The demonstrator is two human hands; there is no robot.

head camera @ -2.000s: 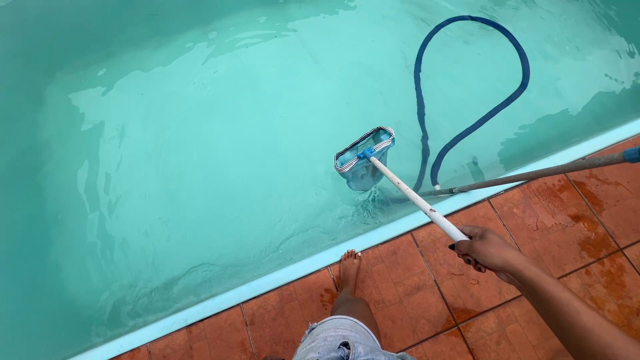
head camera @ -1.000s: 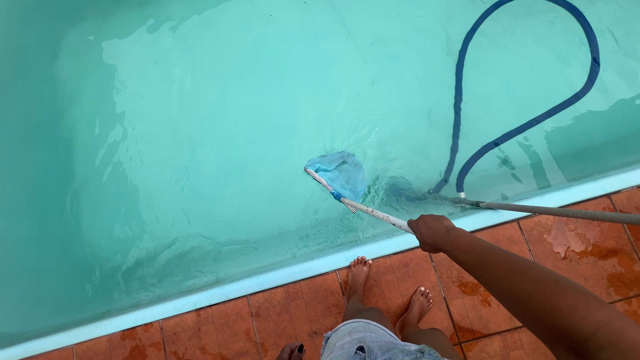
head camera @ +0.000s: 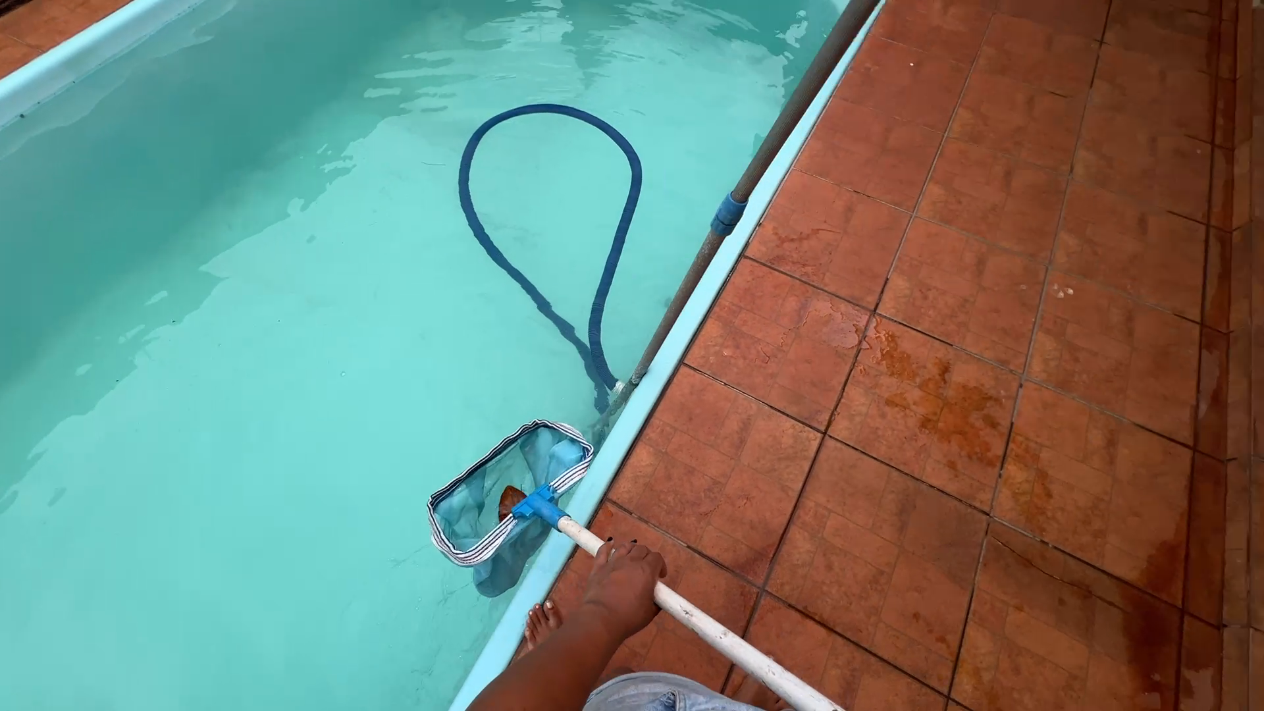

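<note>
My left hand (head camera: 627,585) is closed around the white pole (head camera: 726,642) of a pool skimmer net, close to its blue plastic bracket (head camera: 538,505). The net's blue mesh bag (head camera: 506,571) hangs from a striped rim beside the pool edge; whether its bottom touches the water is unclear. A brown leaf (head camera: 511,501) lies inside the net near the bracket. The pole runs out of the frame at the bottom. My right hand is not in view.
A dark blue hose (head camera: 635,183) loops in the pool water. A long grey pole with a blue collar (head camera: 729,215) lies along the light blue pool edge (head camera: 681,341). Wet reddish tiles (head camera: 923,385) border it. My bare foot (head camera: 541,622) is at the edge.
The net has come up from the water to the pool edge, its opening now facing up. The right hand on the pole has left view; my left hand now grips it. The view has turned.
</note>
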